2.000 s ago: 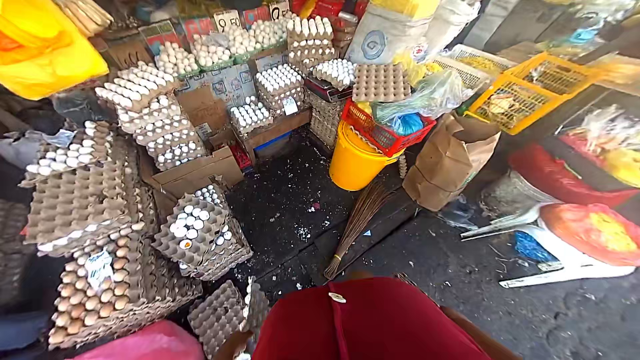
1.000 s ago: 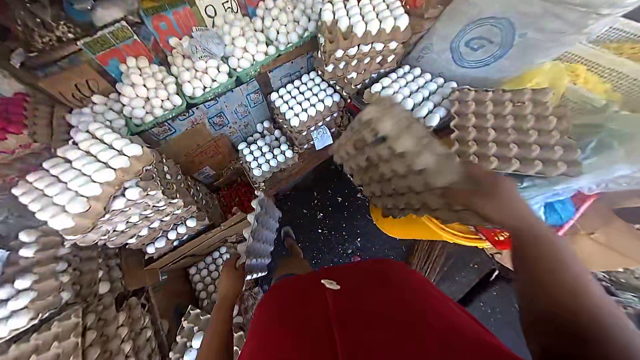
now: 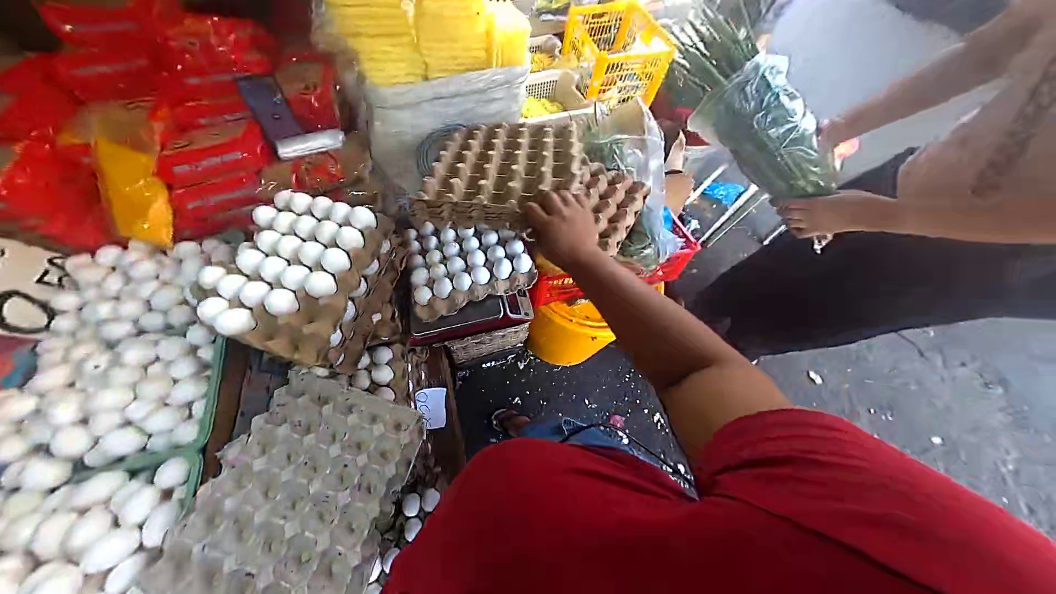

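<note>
My right hand (image 3: 566, 227) rests on the near right edge of a stack of empty pulp egg trays (image 3: 499, 169), fingers over the rim. Another empty pulp tray (image 3: 615, 202) lies just right of that stack. Below it, a tray of white eggs (image 3: 470, 264) sits on a red-edged weighing scale (image 3: 474, 318). A taller stack of trays topped with white eggs (image 3: 289, 256) stands to the left. A grey empty pulp tray (image 3: 305, 487) lies at the lower left, over other trays. My left hand is not in view.
Loose white eggs fill green crates (image 3: 210, 388) at the left. Beneath the red basket (image 3: 561, 289) stands a yellow bucket (image 3: 569, 330). At the right, another person's hands (image 3: 825, 214) hold plastic-wrapped green vegetables (image 3: 771, 124). Red packets (image 3: 206, 124) lie at the back left.
A second ago my right hand held empty pulp trays in the air; now it is on the tray stack above the scale. My left hand has left the view. The view has swung right.
</note>
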